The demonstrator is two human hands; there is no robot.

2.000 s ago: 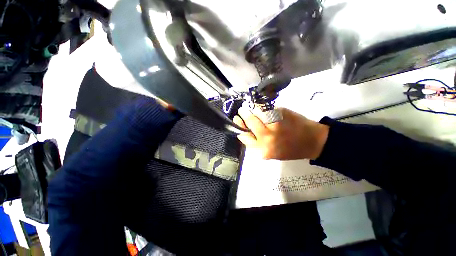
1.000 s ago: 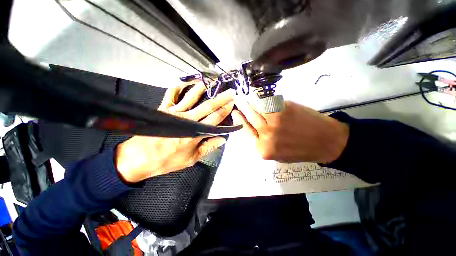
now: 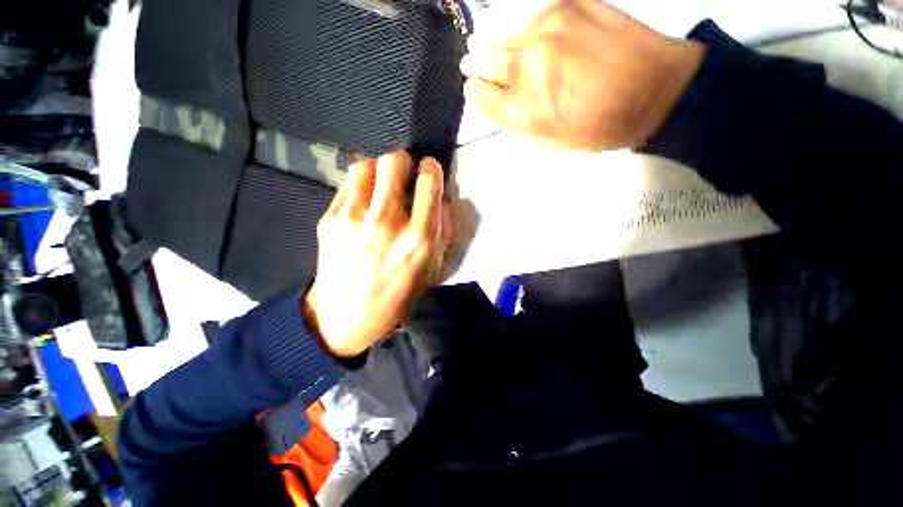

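Observation:
The black mesh back panel (image 3: 337, 74) lies at upper left on the machine table. A camouflage band (image 3: 297, 156) runs across it, and a black webbing strap (image 3: 239, 129) crosses the band. My left hand (image 3: 381, 248) grips the panel's near right edge, fingers curled over the mesh and thumb at the rim. My right hand (image 3: 584, 79) is slightly blurred at upper right, its fingertips against the panel's right edge; whether they pinch it cannot be told. Small metal parts show at the top rim beside the panel's corner; the machine head is out of view.
The white machine table (image 3: 554, 218) has ruler marks (image 3: 683, 206) near its front edge. A dark bag piece (image 3: 119, 277) lies at far left, near blue bins (image 3: 69, 381). Orange (image 3: 315, 451) and grey material lies below my left forearm. A dark cord shows at top right.
The view has tilted down, and the machine head has left it. My left hand has moved from flat beside the needle to the panel's near edge. More of the panel and its camouflage band shows.

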